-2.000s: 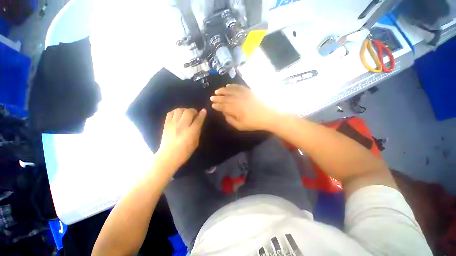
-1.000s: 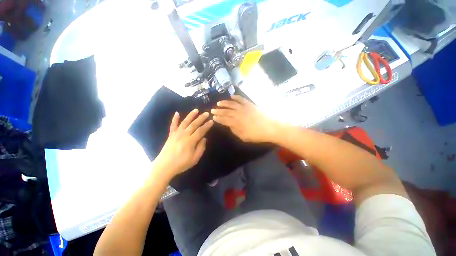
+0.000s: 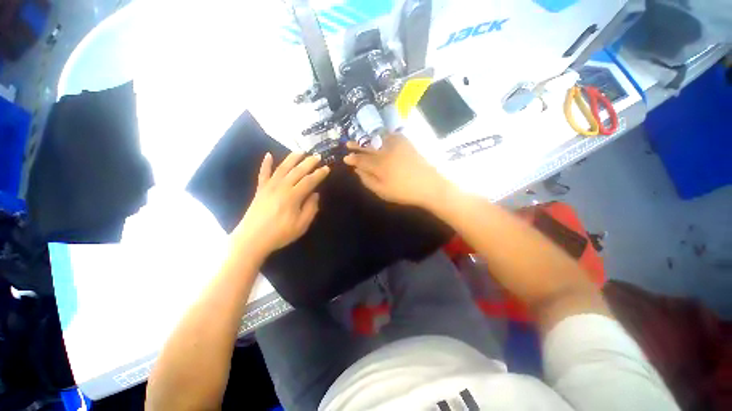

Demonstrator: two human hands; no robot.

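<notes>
A black garment panel [image 3: 345,241] lies on the white table under the needle area and hangs over its front edge toward my lap. My left hand [image 3: 283,201] lies flat on the panel, fingers apart, left of the needle area. My right hand [image 3: 393,170] rests on the panel just right of it, fingertips close to the presser foot [image 3: 331,151]. Neither hand visibly grips the cloth. The fingertips of my right hand partly hide the stitching point. The sewing machine head [image 3: 473,48] with JACK lettering stands behind.
Stacked black panels [image 3: 90,164] lie at the table's left. Right of the needle are a yellow patch [image 3: 412,95], a dark rectangle [image 3: 446,107], a slim metal tool [image 3: 475,147] and scissors with orange-yellow and red handles [image 3: 592,111]. A red stool [image 3: 590,258] stands beside my knees.
The panel's lower part has shifted and hangs further over the table edge. Both hands stay on it, my right fingertips now closer to the presser foot. The camera view has shifted slightly.
</notes>
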